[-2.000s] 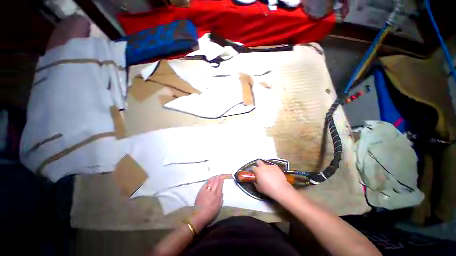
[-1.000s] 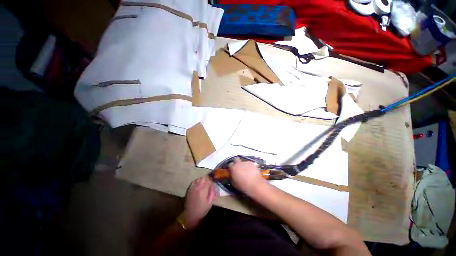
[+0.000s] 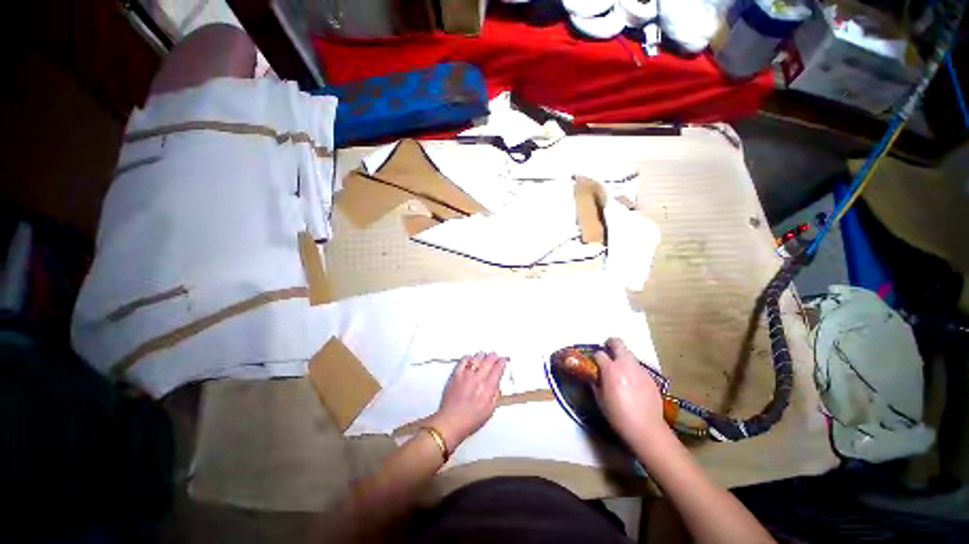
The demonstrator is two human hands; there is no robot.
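A white garment panel lies flat on the beige pressing pad, with a tan seam strip across its lower part and a tan corner folded over at its left. My right hand is closed round the orange-brown handle of the steam iron. The iron stands on the panel's right part and hides the strip's right end. My left hand lies on the panel, left of the iron, fingers near a short dark line. It holds nothing that I can see.
Flat stacked white panels lie at left. A crumpled white-and-tan heap lies at back centre. A blue patterned bundle and red cloth are behind. The iron's dark hose curves at right, beside a pale cloth bundle.
The iron in my right hand has moved right across the panel. My left hand has moved from beside the iron's tip at the panel's lower edge onto the panel. The camera view has also turned.
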